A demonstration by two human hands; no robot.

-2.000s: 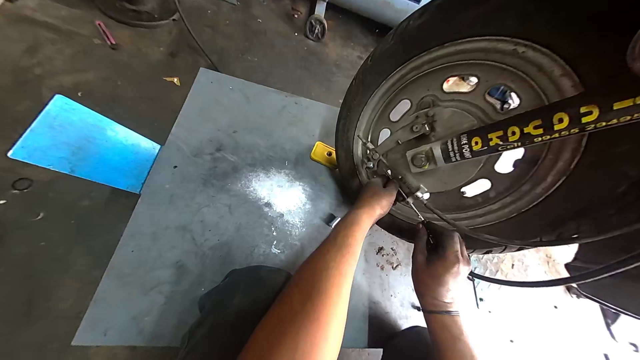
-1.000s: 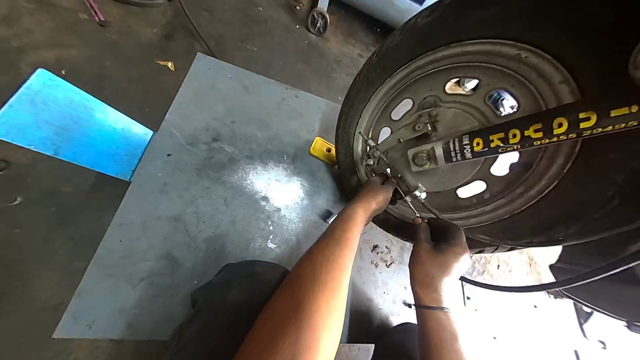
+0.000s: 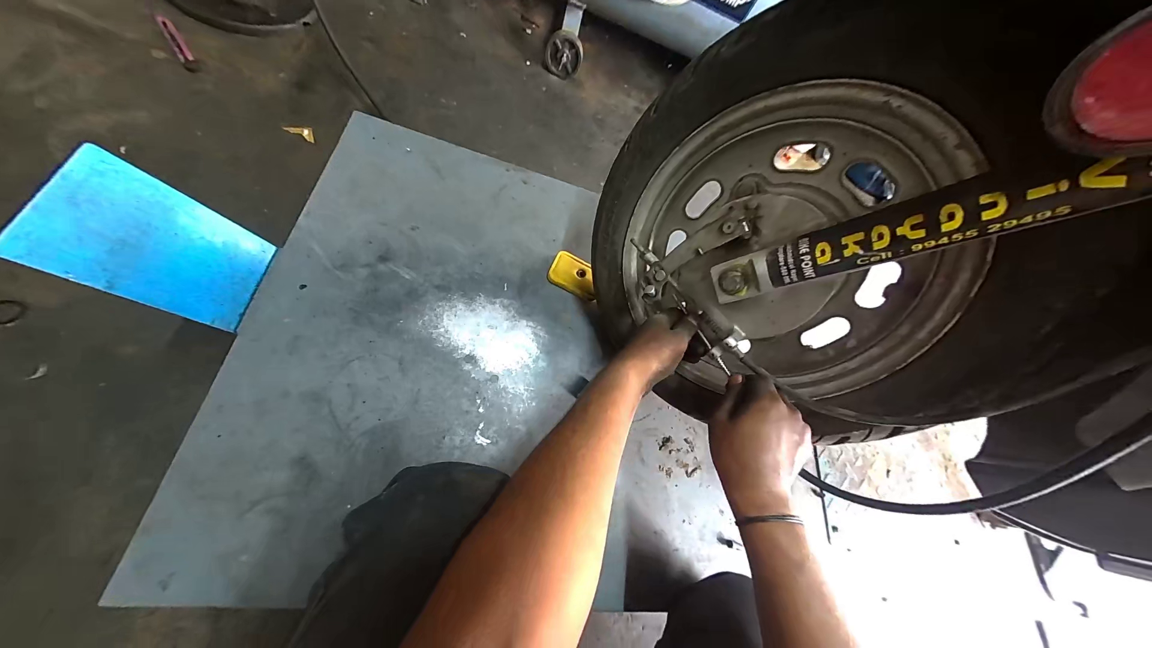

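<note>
A scooter's rear wheel point(image 3: 864, 378) with a pressed steel rim point(image 3: 814, 103) fills the right side. My left hand point(image 3: 664, 342) is at the brake cable end by the lower left of the rim, its fingers around small parts that are mostly hidden. Just right of it, my right hand point(image 3: 758, 423) pinches a thin metal shaft or spring piece point(image 3: 722, 362) between thumb and fingers; which of the two cannot be told. The brake arm point(image 3: 655, 270) lies above my left hand. A black cable point(image 3: 765, 373) runs from there below the rim.
A dark bar with yellow lettering point(image 3: 954, 225) crosses the wheel from its hub bolt. A yellow plastic piece point(image 3: 571, 274) lies beside the tyre on a grey floor sheet point(image 3: 360, 297) with white powder. A blue panel point(image 3: 135, 234), a caster wheel point(image 3: 563, 54) and a red tail light point(image 3: 1116, 94) surround this.
</note>
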